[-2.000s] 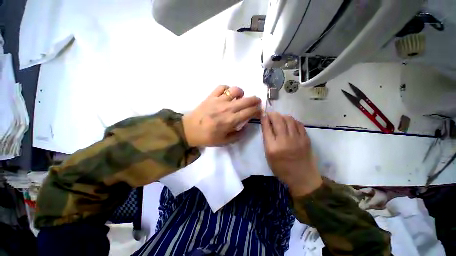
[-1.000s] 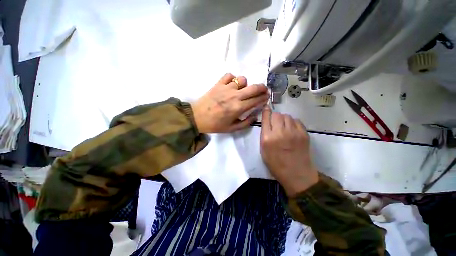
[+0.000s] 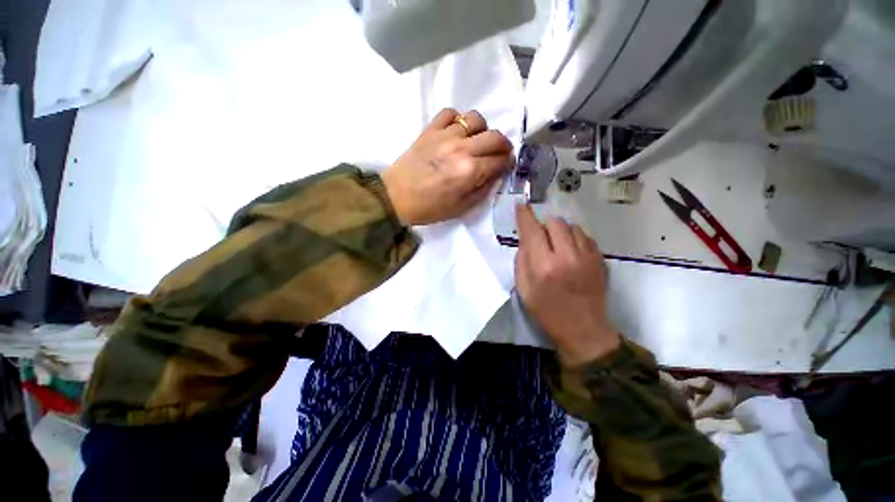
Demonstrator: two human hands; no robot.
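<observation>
A white fabric piece lies left of the needle, with pointed corners hanging over the table's front edge. My left hand, with a ring, has its fingertips closed on the fabric's right edge beside the presser foot. My right hand is just in front of the foot, index finger extended to the fabric edge at the shiny plate and the other fingers curled. Whether it grips any fabric cannot be told. The white sewing machine head overhangs at upper right.
Red-handled thread snips and a small brown-grey block lie on the bed at right. A pale lamp head hangs above the fabric. Stacked white pieces are at far left. A white and beige heap is at lower right.
My left hand has moved up and away from my right fingertips, beside the foot. The fabric's hanging corners have moved up towards the table. My right index finger stays near the foot.
</observation>
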